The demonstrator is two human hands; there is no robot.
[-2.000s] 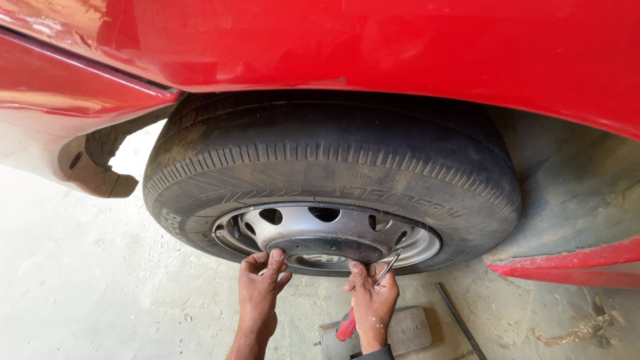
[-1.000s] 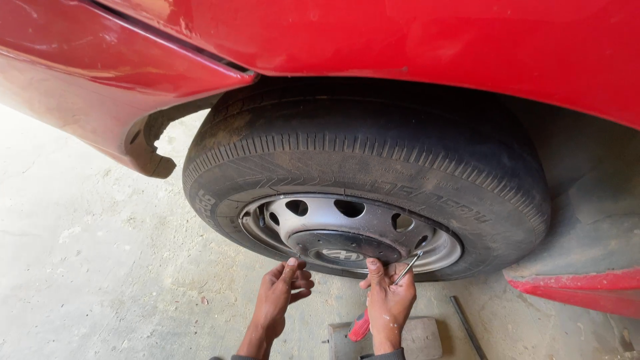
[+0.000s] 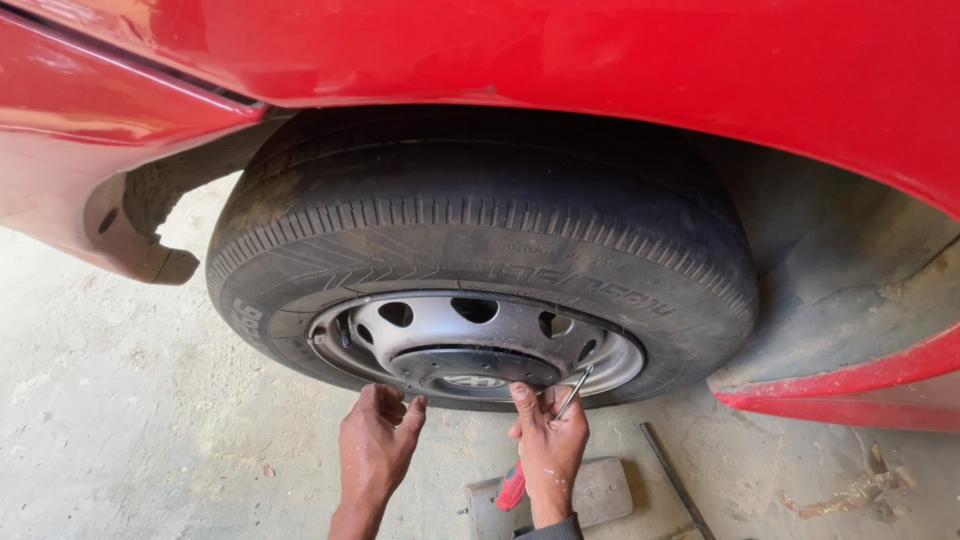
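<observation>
A black tire [image 3: 480, 247] on a silver steel wheel rim [image 3: 435, 322] sits in the wheel arch of a red car. At the rim's middle is a dark center cap [image 3: 480, 364] with a Volkswagen emblem. My right hand [image 3: 551, 442] grips a screwdriver [image 3: 511, 486] with a red handle, its metal shaft pointing up toward the rim's right side; the thumb is at the cap's lower edge. My left hand [image 3: 379, 442] is just below the cap's left edge, fingers curled, thumb raised, with nothing visible in it.
Red fender [image 3: 525, 60] arches over the tire, with the bumper [image 3: 127, 172] at left and a red sill [image 3: 847, 397] at right. Beneath my right hand, a grey block [image 3: 604, 491] lies on the concrete floor [image 3: 112, 420]. A dark metal bar [image 3: 675, 480] lies to its right.
My left hand, at the cap's lower left edge two seconds ago, is now a little lower and farther left. The right hand stays near the cap with the screwdriver. The view has shifted.
</observation>
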